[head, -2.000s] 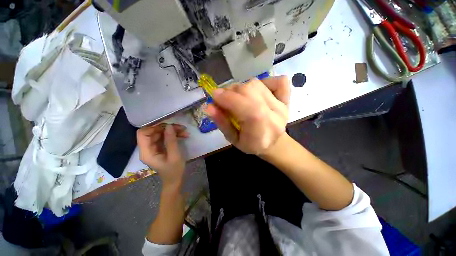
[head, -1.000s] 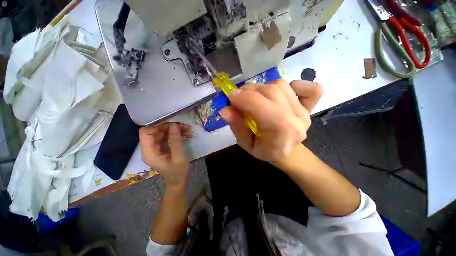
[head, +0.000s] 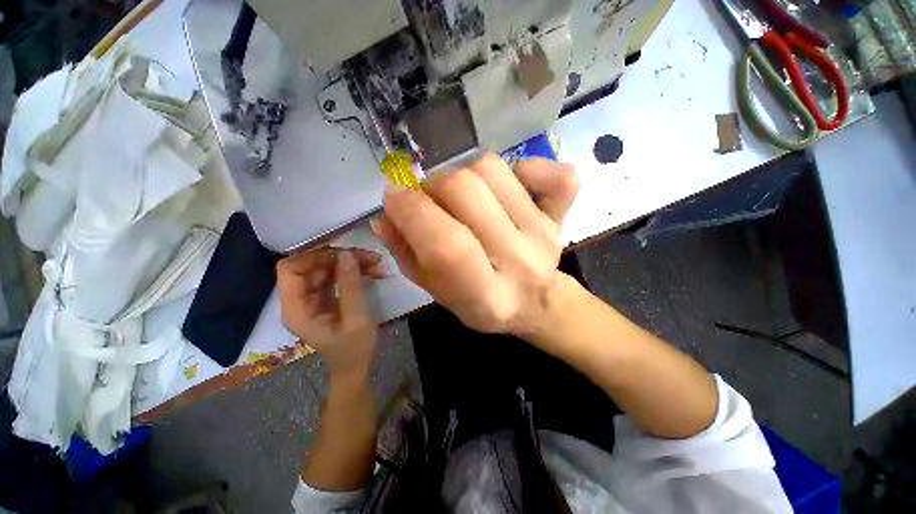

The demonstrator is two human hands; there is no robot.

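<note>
My right hand [head: 482, 236] is closed around a screwdriver [head: 401, 169] with a translucent yellow handle. Its thin shaft points up into the dark needle area of the overlock machine [head: 517, 85]; the tip cannot be made out. The flat metal cloth plate [head: 301, 186] lies left of the shaft, with the dark presser foot arm [head: 256, 125] swung out over it. My left hand [head: 329, 301] rests at the table's front edge, thumb and fingertips together; whether it pinches something tiny cannot be told.
A black smartphone [head: 230, 291] and a heap of white fabric pieces [head: 110, 211] lie at left. Scissors [head: 804, 85] with red and greenish loops lie at upper right. A blue block [head: 532, 151] shows partly behind my right hand. A white side table [head: 879, 271] stands at right.
My right hand and the screwdriver have shifted left; the handle is now more upright and mostly covered by the hand, which also hides more of the blue block. My left hand is nearly unchanged.
</note>
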